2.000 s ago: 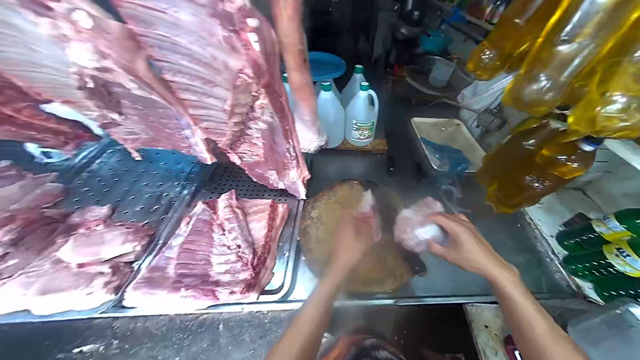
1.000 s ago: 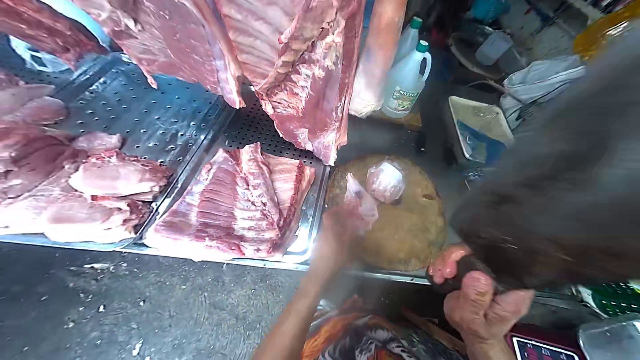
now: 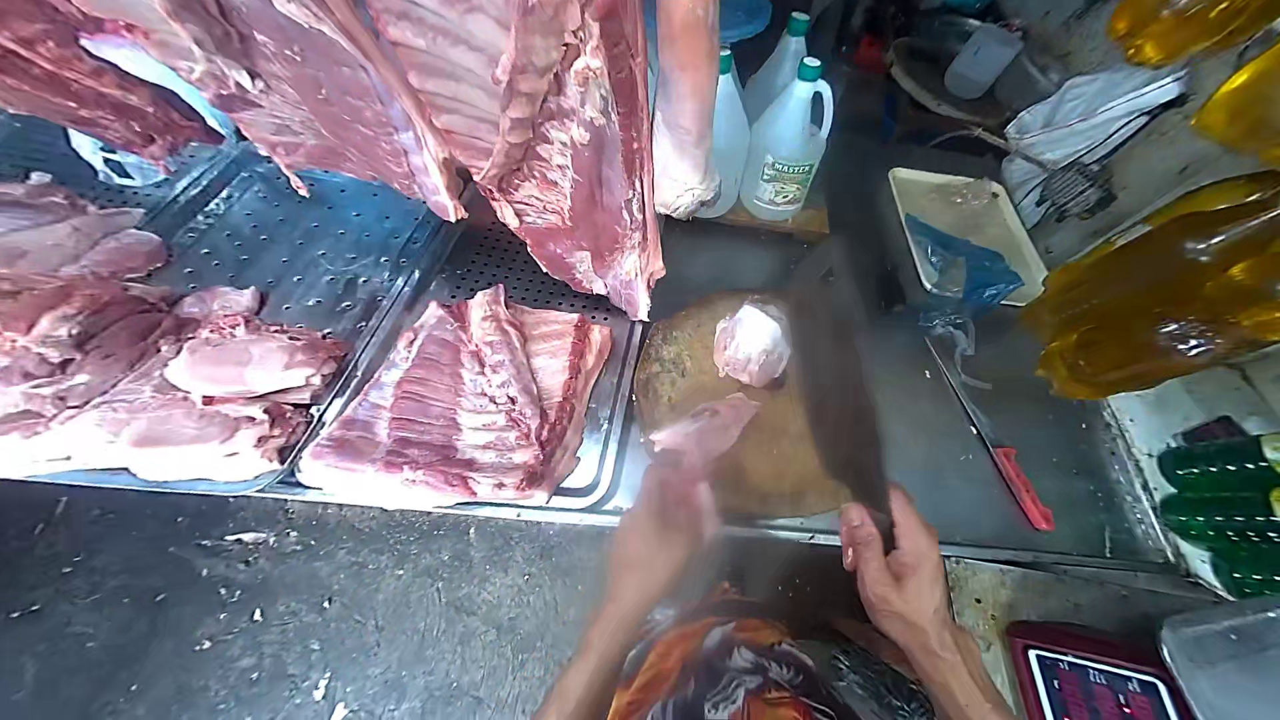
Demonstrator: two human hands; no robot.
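Observation:
My left hand (image 3: 675, 505) grips the near end of a small pale piece of meat (image 3: 705, 428) over the round wooden chopping block (image 3: 780, 465). Motion blurs that hand. In my right hand (image 3: 895, 555) is the handle of a wide, dark cleaver (image 3: 845, 370); its blurred blade points away from me along the block's right side. A bundle of pale meat (image 3: 752, 345), seemingly in clear plastic, sits at the far part of the block. To the left, a slab of ribs (image 3: 450, 400) lies on a metal tray.
Large cuts of meat (image 3: 570, 150) hang over the trays. White jugs (image 3: 787, 145) with green caps stand behind the block. On the right are a red-handled knife (image 3: 1020, 490), a cream tray (image 3: 1030, 285), hanging bottles of yellow oil (image 3: 1160, 290) and a red scale (image 3: 1090, 670).
The wrapped bundle was in my right hand two seconds ago and lay on the block one second ago. The cleaver, raised at the right one second ago, has come left to the block.

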